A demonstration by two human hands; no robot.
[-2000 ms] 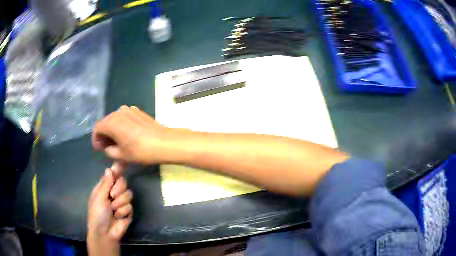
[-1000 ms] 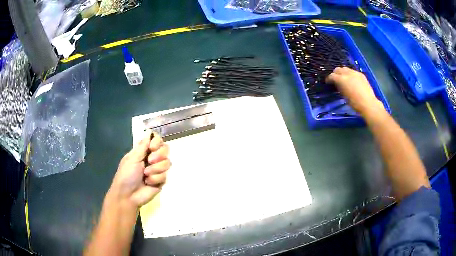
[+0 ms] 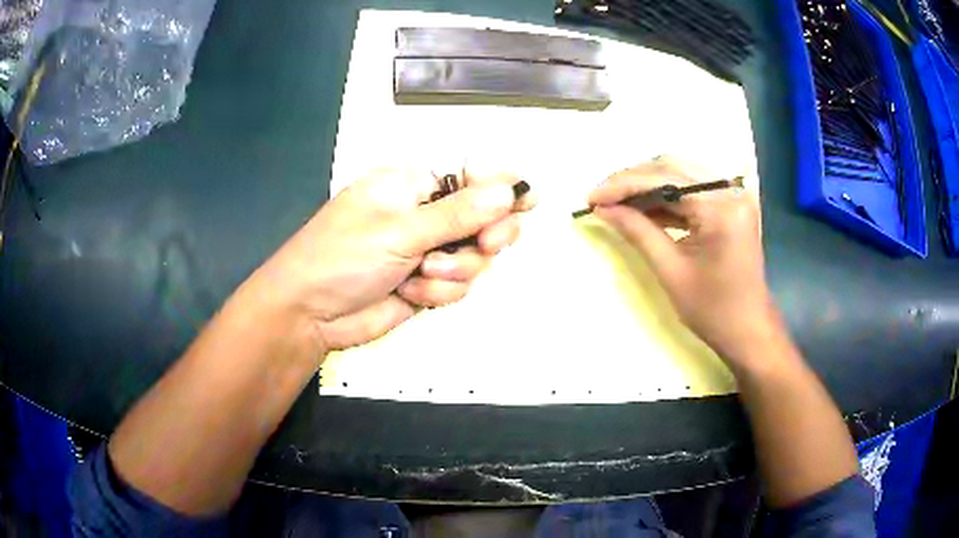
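My left hand (image 3: 421,242) is over the middle of the white work sheet (image 3: 505,352). It pinches a small black sleeve (image 3: 522,189) between thumb and forefinger, and more small black parts (image 3: 447,187) show inside the curled fingers. My right hand (image 3: 699,242) is to its right and holds a thin black cable assembly (image 3: 673,193) like a pen. The cable's thin tip points left towards the sleeve, with a gap between them. Its other end, pale at the tip, points right.
A grooved metal block (image 3: 502,82) lies at the sheet's top. A cable pile (image 3: 673,29) is beyond the sheet's top right. A blue parts bin (image 3: 864,226) with black cables is at right, another blue tray beside it. A clear plastic bag (image 3: 110,79) lies at upper left.
My right hand has left the blue bin and come over the sheet with a cable. My left hand has moved nearer the sheet's middle. The view has tilted down.
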